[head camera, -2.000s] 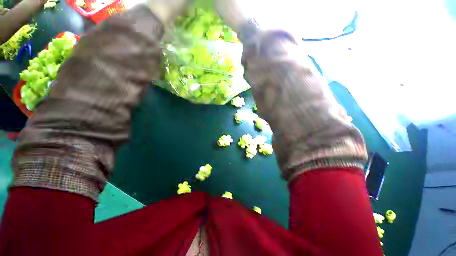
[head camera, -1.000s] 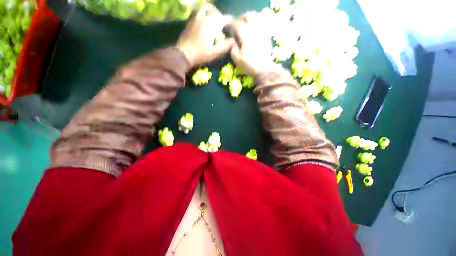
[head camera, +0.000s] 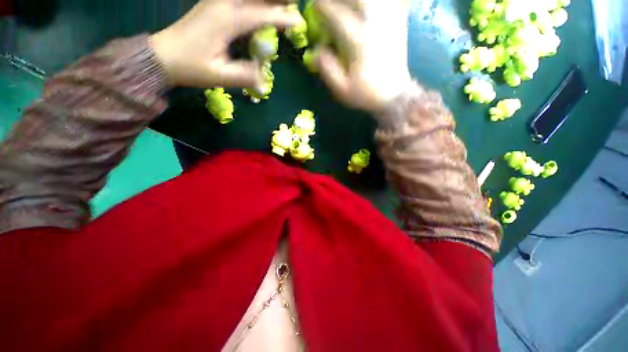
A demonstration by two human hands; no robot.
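Observation:
My left hand (head camera: 217, 45) is at the top centre-left, with thumb and fingers curved around a lime green toy figure (head camera: 264, 43). My right hand (head camera: 368, 58) is just right of it, blurred, fingers bent around green toy figures (head camera: 317, 31); how many is unclear. Another figure shows between the hands, and one lies under my left thumb. On the dark green tabletop below lie a small cluster of figures (head camera: 301, 137), a single figure (head camera: 220, 104) to the left and one (head camera: 359, 160) to the right.
A large pile of green figures (head camera: 513, 34) lies at the upper right. A black smartphone (head camera: 558, 105) is right of it, near a translucent plastic sheet (head camera: 611, 41). A small group of figures (head camera: 521, 185) is at the right table edge, beside a pale stick (head camera: 486, 173).
The view has shifted left and nearer the table's front edge. My hands, together a second ago, are now apart with green figures between them. The big bag is out of view.

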